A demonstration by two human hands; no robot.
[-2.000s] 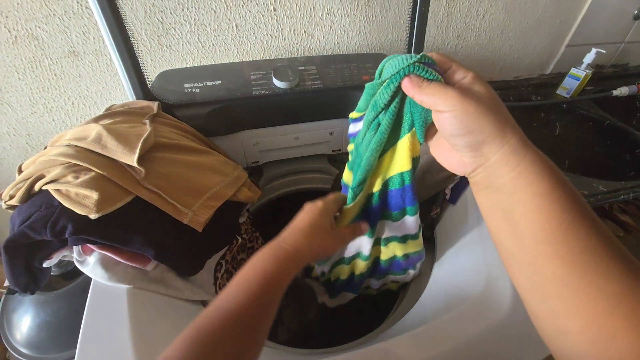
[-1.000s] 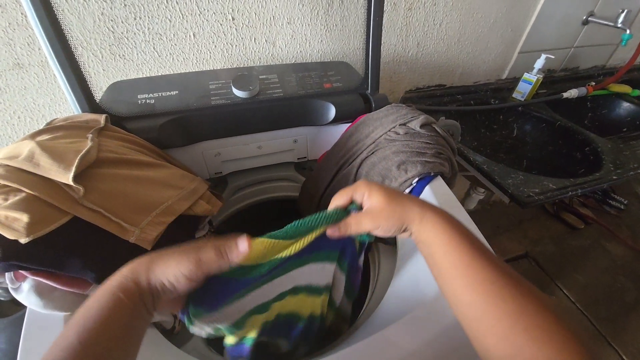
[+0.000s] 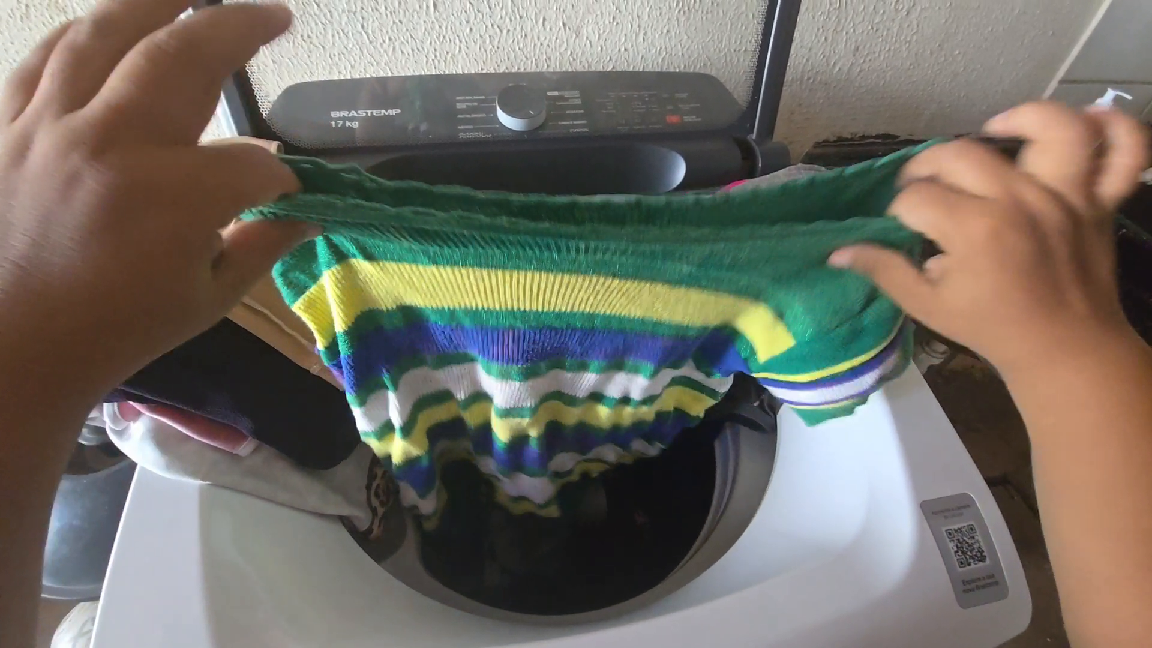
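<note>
A striped knit garment [image 3: 540, 342] in green, yellow, blue and white hangs spread between my two hands over the drum opening. My left hand [image 3: 135, 180] pinches the upper left of its green ribbed edge between thumb and fingers. At the upper right corner my right hand [image 3: 1008, 225] grips the same green part, with some fingers raised. A short striped sleeve [image 3: 837, 378] hangs below the right hand. The lower part of the garment dips into the opening of the white top-loading washing machine [image 3: 837, 504], whose drum [image 3: 576, 558] looks dark inside.
Behind the opening is the Brastemp control panel [image 3: 522, 108] with a round knob. Dark cloth [image 3: 243, 387] and a pale garment [image 3: 225, 468] lie over the machine's left rim. A dark rounded object [image 3: 81, 531] stands beyond the left side. A pump bottle's top [image 3: 1111, 97] shows at right.
My hands have moved apart and the striped garment, bunched in the earlier frames, is now stretched wide between them. The view has shifted closer to the machine.
</note>
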